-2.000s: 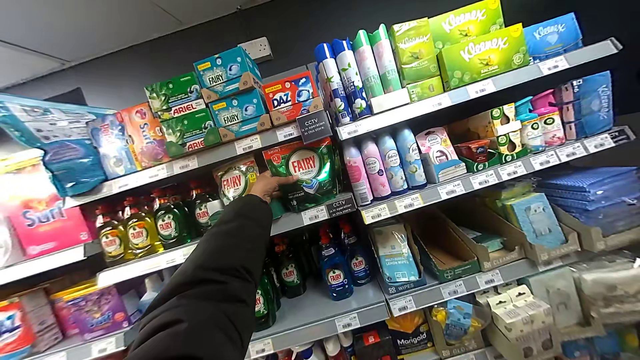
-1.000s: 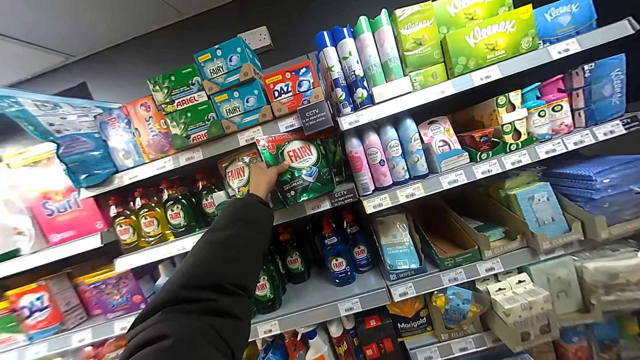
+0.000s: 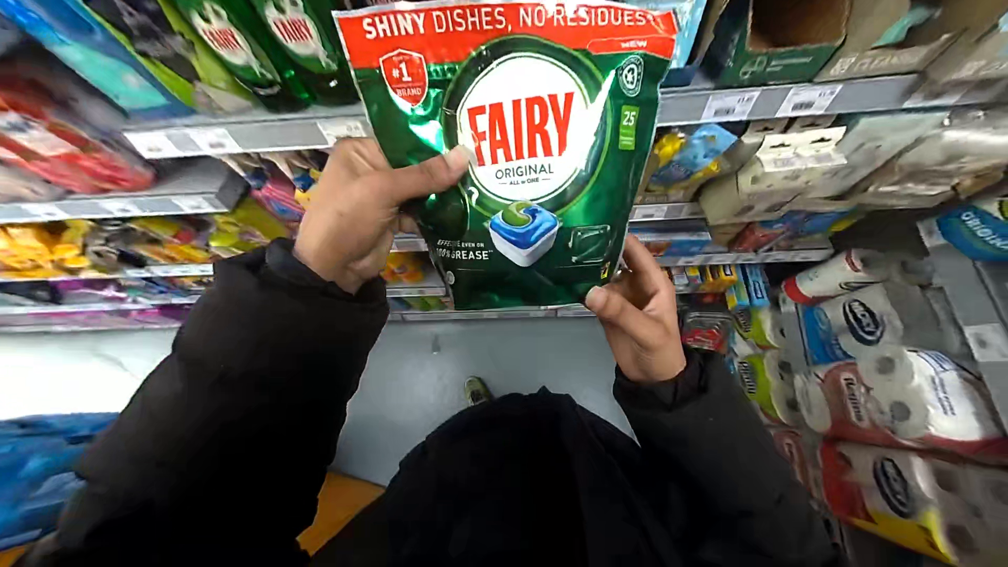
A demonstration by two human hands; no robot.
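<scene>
A green Fairy dishwasher-tablet pouch (image 3: 543, 236) with a red top band is held up in front of me, its printed face toward the camera. My left hand (image 3: 370, 205) grips the pouch's left edge, the thumb lying across the front and the fingers hidden behind. At the lower right corner, my right hand (image 3: 642, 315) pinches the pouch between thumb and fingers. Both arms wear black padded sleeves. Green Fairy washing-up liquid bottles (image 3: 295, 43) stand on the shelf behind, up and left of the pouch.
A grey shelf edge (image 3: 260, 134) with price labels runs behind the pouch. Open cardboard cartons (image 3: 787, 47) sit at the upper right. Packs of toilet rolls (image 3: 858, 394) are stacked along the right side. Grey floor (image 3: 417, 378) shows below, with a shoe (image 3: 476, 390) on it.
One arm was reaching to a green Fairy pouch on the upper shelf; now a green pouch is off the shelf in both hands. My right hand has come into view. The view has tilted down.
</scene>
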